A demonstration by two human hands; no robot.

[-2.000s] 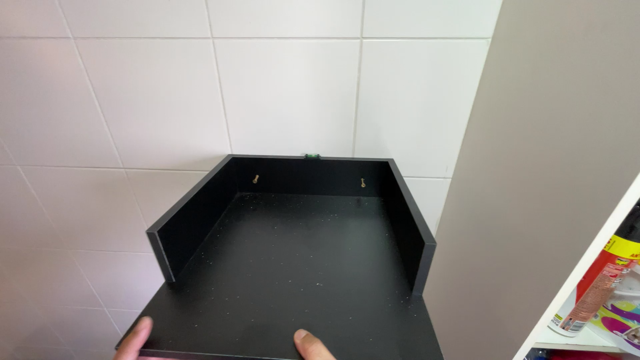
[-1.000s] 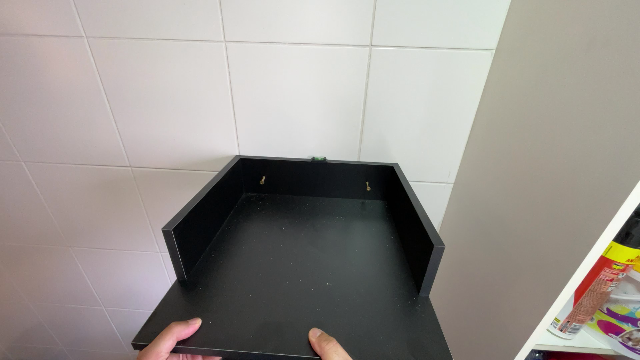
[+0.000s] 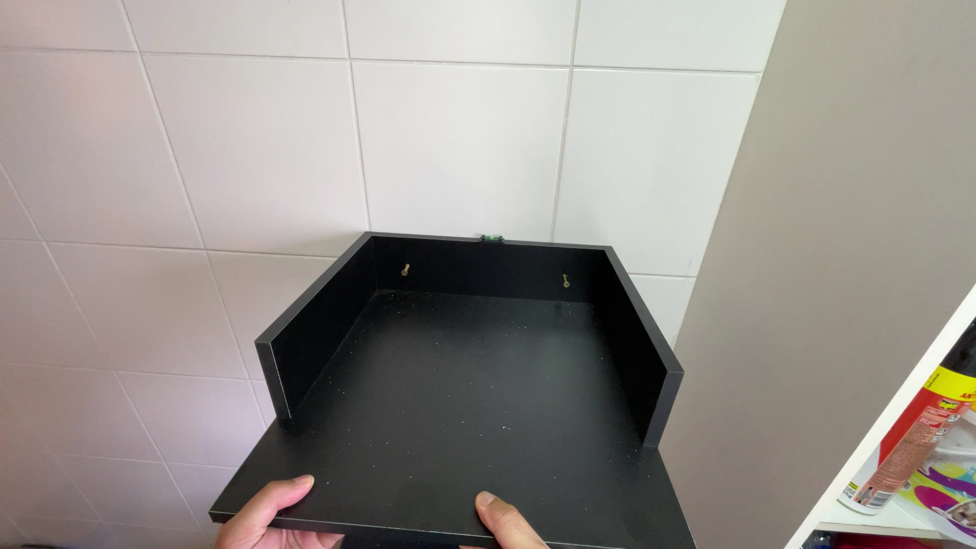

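Note:
A black wooden shelf with raised back and side panels [image 3: 473, 381] stands against the tiled wall, pale specks scattered over its surface. Two brass-coloured screws stick out of the back panel, one at left [image 3: 406, 270] and one at right [image 3: 566, 280]. On the back panel's top edge sits a small green spirit level [image 3: 492, 239]. My left hand [image 3: 271, 515] grips the front edge near its left corner, thumb on top and fingers beneath. My right hand [image 3: 509, 522] holds the same edge near the middle, its thumb on top and its fingers mostly hidden.
White wall tiles [image 3: 457, 145] rise behind the shelf. To the right is a beige cabinet side panel [image 3: 808, 229]. Beyond it, a white shelf unit [image 3: 877, 427] holds a red and yellow spray can [image 3: 915, 442] and a colourful package [image 3: 949, 488].
My left hand has come further over the front edge, with more of its thumb and fingers showing than two seconds ago. My right thumb stays on the board. The view has shifted slightly.

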